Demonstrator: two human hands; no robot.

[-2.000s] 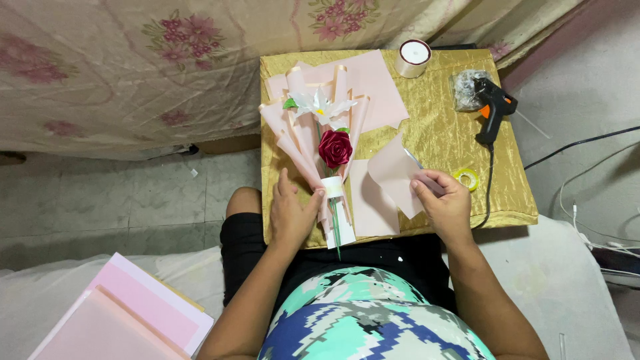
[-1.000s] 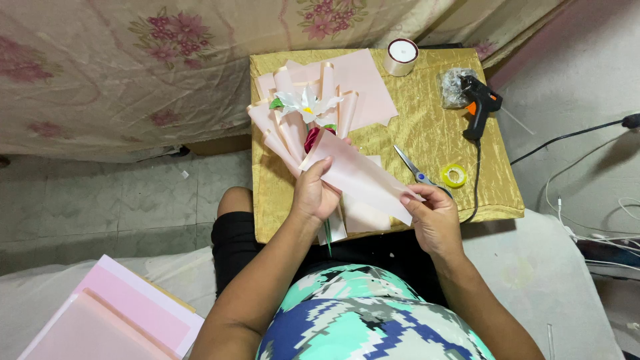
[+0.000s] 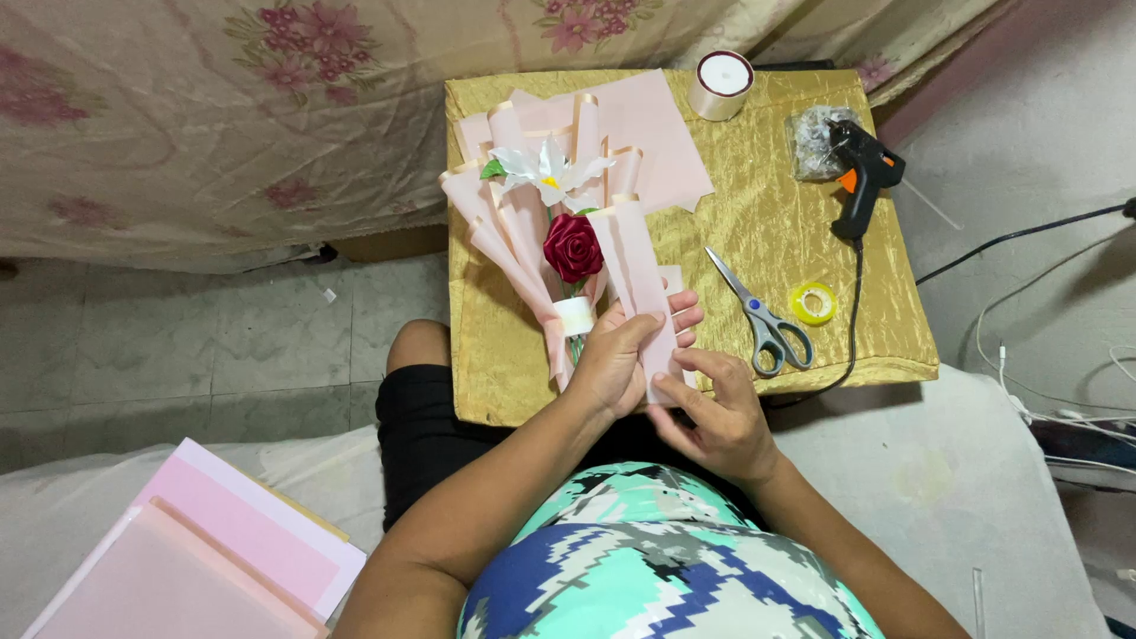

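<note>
My left hand (image 3: 626, 355) holds a folded piece of pink wrapping paper (image 3: 637, 257) with a gold edge, its thumb across the front. Fingers of my right hand (image 3: 710, 404) touch the lower end of the same piece; whether they pinch it is hard to tell. Left of the piece lies a bouquet in pink wrapping (image 3: 510, 257), with a dark red ribbon rose (image 3: 572, 248), a white flower (image 3: 550, 177) and a white band (image 3: 575, 316) around the stems. Part of the bouquet is hidden behind my left hand and the held paper.
On the gold cloth-covered table (image 3: 550, 408) lie scissors (image 3: 765, 324), a yellow tape roll (image 3: 813, 303), a black glue gun (image 3: 865, 177) with its cord, a clear plastic bag (image 3: 821, 142), a ribbon spool (image 3: 721, 84) and a flat pink sheet (image 3: 666, 151). More sheets (image 3: 257, 532) lie at lower left.
The loose paper, held spread between both hands a second ago, is now folded narrow and upright. The rose shows again. The scissors, in my right hand two seconds ago, lie on the table.
</note>
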